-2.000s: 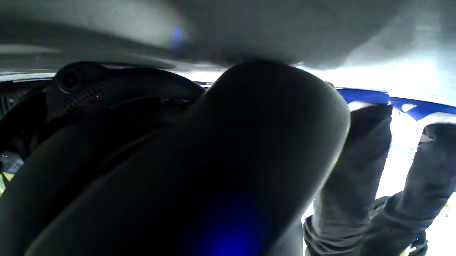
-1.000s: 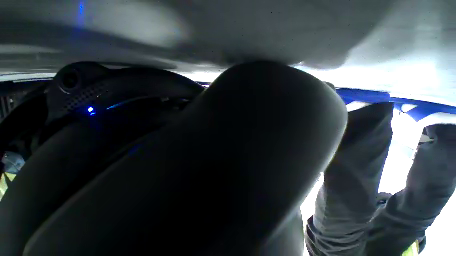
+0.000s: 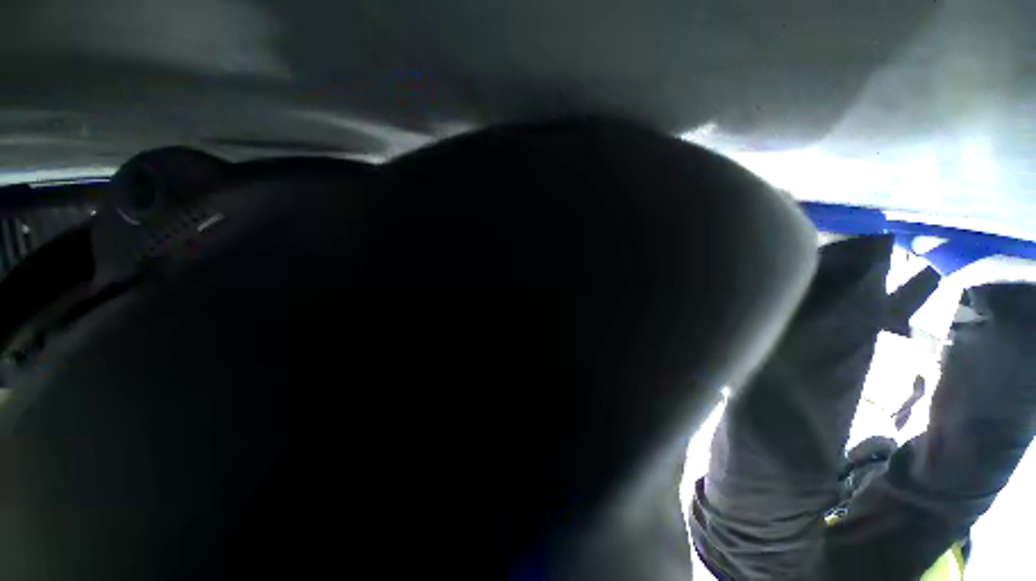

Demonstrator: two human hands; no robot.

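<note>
A large, dark, rounded thing [image 3: 489,318] fills the middle and lower left, very near the lens. It is too dark to tell what it is. Behind it at the left is a black curved band [image 3: 165,204] with a round lens-like part and small perforations, perhaps a head-mount camera headband. Its right part is hidden behind the dark thing. Neither my left hand nor my right hand can be made out.
A glossy grey surface [image 3: 511,57] spans the top. At the right are a person's legs in dark trousers [image 3: 784,420] and a blue strip [image 3: 966,241]. A dark ribbed thing [image 3: 46,227] is at the far left. A yellow-green patch [image 3: 945,564] shows at the lower right.
The large dark thing has shifted and spread, covering more of the black band. The blue light spot on the band is gone. Small dark shapes now show between the trouser legs.
</note>
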